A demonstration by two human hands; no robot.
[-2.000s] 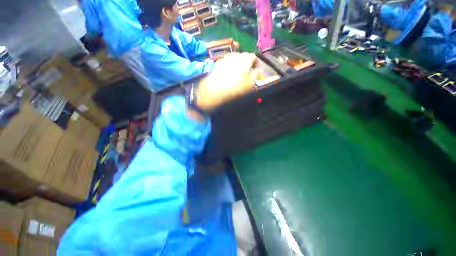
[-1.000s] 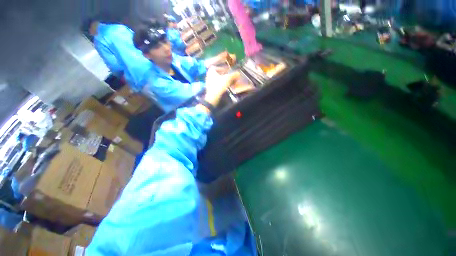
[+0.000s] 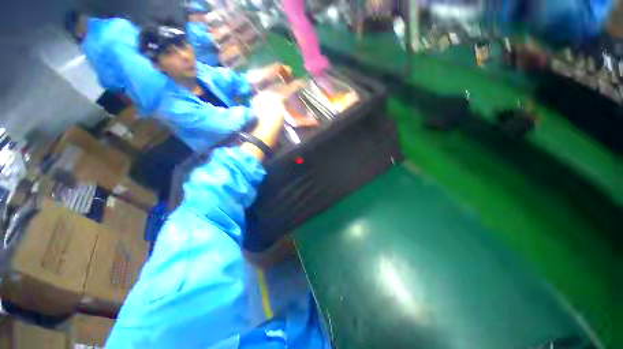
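Observation:
A stack of matte-black foam trays [image 3: 328, 163] with a red dot on its side stands at the far left corner of the green bench mat [image 3: 410, 266]. Its top tray holds several thin, pale-edged slabs [image 3: 316, 102] and something orange. My left hand [image 3: 270, 116], with a black wristband, reaches over the near left part of the top tray. It is blurred, and I cannot tell whether its fingers hold a slab. My right hand is not in view.
A person in a blue smock [image 3: 191, 102] works beyond the stack, hands near the tray. A pink sleeve-like strip [image 3: 307, 41] hangs above it. Cartons [image 3: 58, 252] are piled at left. A green conveyor [image 3: 471, 204] with dark objects runs at right.
The camera view has shifted, so the tray stack sits further left than before. My left hand remains over the top tray. The person beyond has moved slightly.

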